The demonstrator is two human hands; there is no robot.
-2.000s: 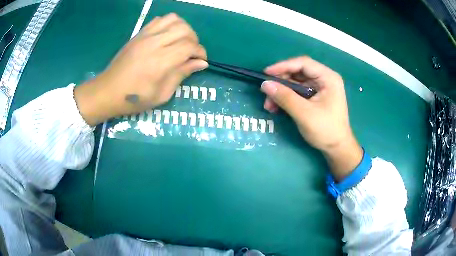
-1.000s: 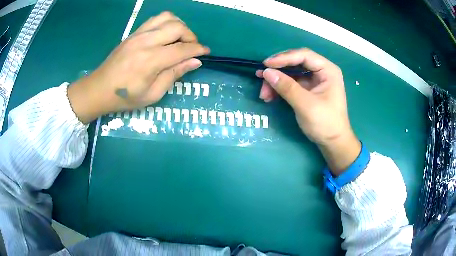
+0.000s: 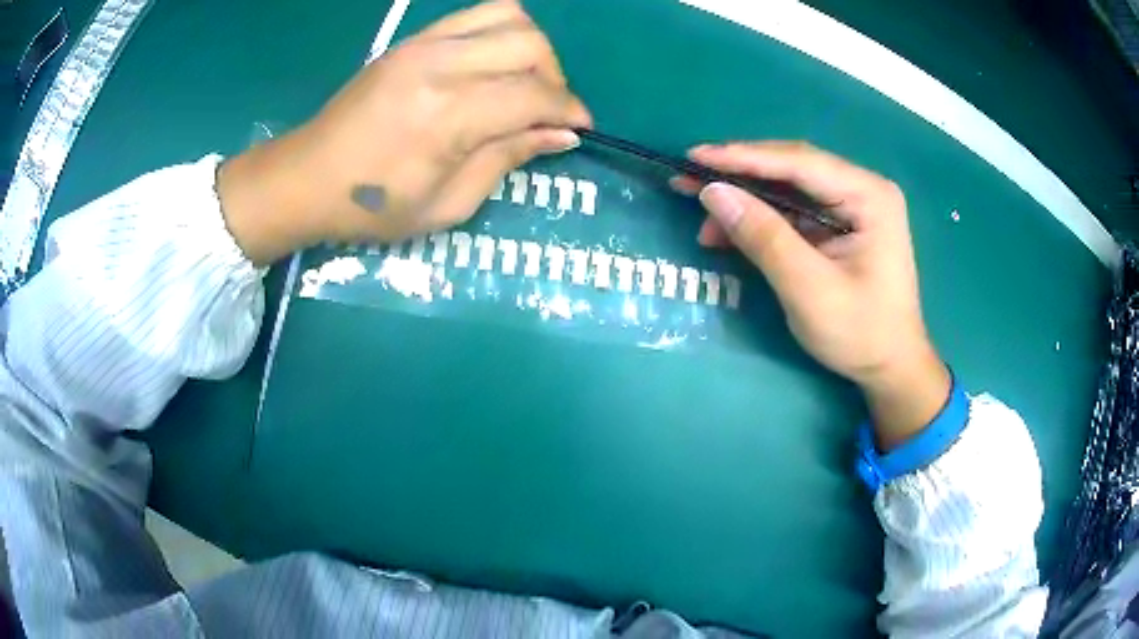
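Note:
My right hand (image 3: 818, 243) holds black tweezers (image 3: 662, 159) between thumb and fingers. Their tips point left and reach the thumb and fingertips of my left hand (image 3: 431, 131). My left hand is curled, back up, above the left part of the liner; whether something lies under its fingers is hidden. A clear glossy release liner (image 3: 612, 327) lies on the green mat below both hands. It bears two rows of tiny white tabs (image 3: 600, 268). The upper row is shorter and partly covered by my left hand.
A blue band (image 3: 918, 443) is on my right wrist. A long pale strip (image 3: 69, 119) lies at the far left. A wide white line (image 3: 899, 94) curves across the back right. A dark, glittery heap (image 3: 1112, 412) is at the right edge. A white speck (image 3: 956, 216) lies on the mat.
The liner and both hands appear further right in the picture, and the mat lines shift too, so the view has moved. The tweezers now slope down more to the right; the grip looks the same.

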